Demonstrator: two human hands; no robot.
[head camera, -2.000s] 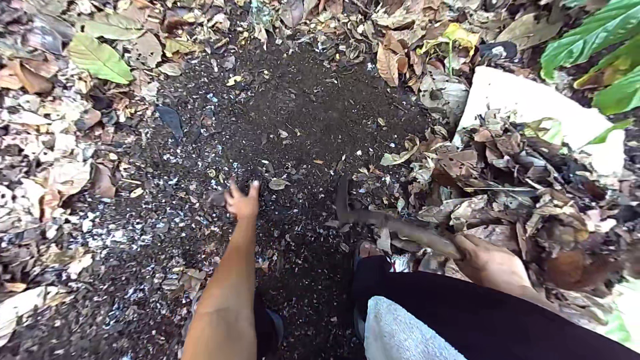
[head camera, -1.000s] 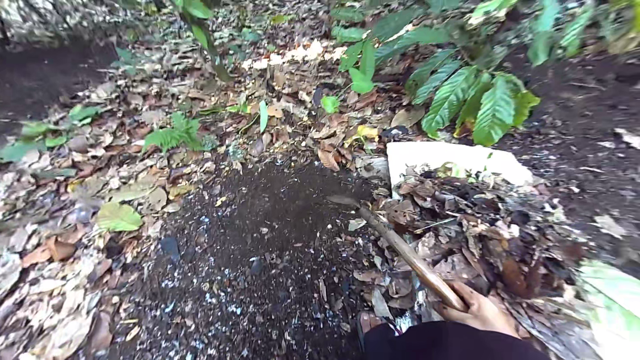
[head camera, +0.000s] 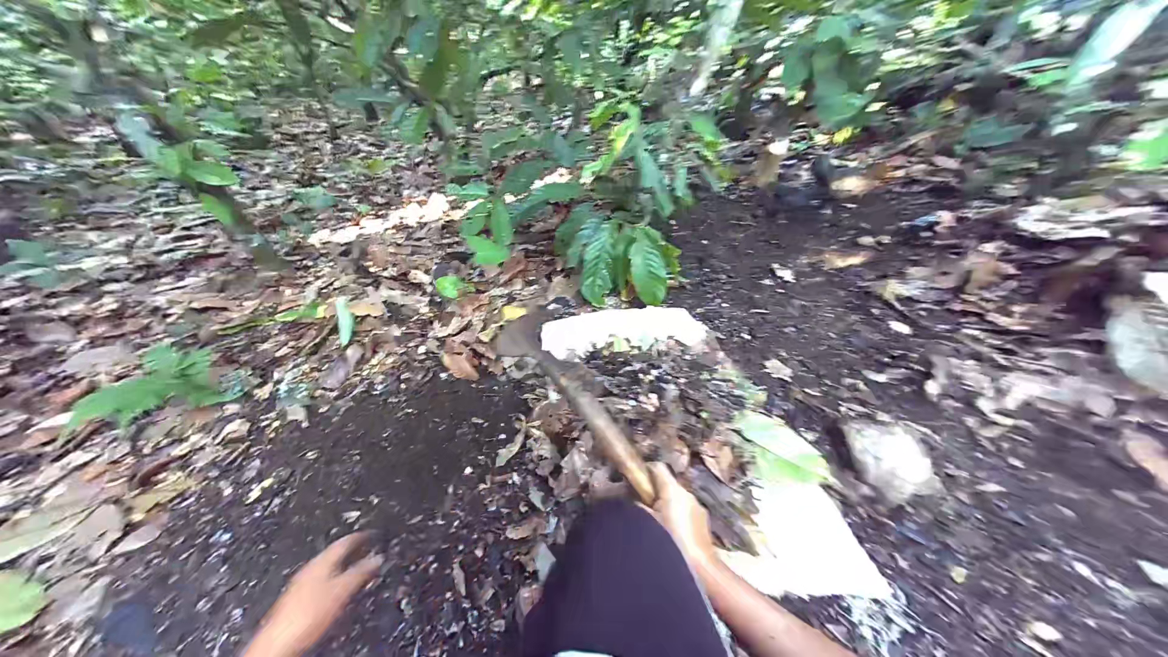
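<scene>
My right hand (head camera: 673, 506) is closed around the lower end of a wooden handle (head camera: 602, 427) at the lower centre. The handle slants up and left to a dark, blurred tool head (head camera: 522, 336), which looks like a hoe's, beside the top edge of a white sheet (head camera: 630, 328). Dry leaves (head camera: 675, 401) lie heaped on that sheet, and its lower part shows at the right of my knee. My left hand (head camera: 333, 579) is low on the left above dark soil (head camera: 383, 456), fingers apart and holding nothing.
Leafy green seedlings (head camera: 630, 255) grow just beyond the sheet. A pale stone-like lump (head camera: 890, 461) lies right of it. Leaf litter (head camera: 228, 315) covers the ground on the left, with a small fern-like plant (head camera: 155, 388). A thin trunk (head camera: 242, 224) stands further back.
The tool in my right hand has moved from the dark soil to the top edge of the white sheet. My left hand, out of view one second ago, shows again. The view has tilted up.
</scene>
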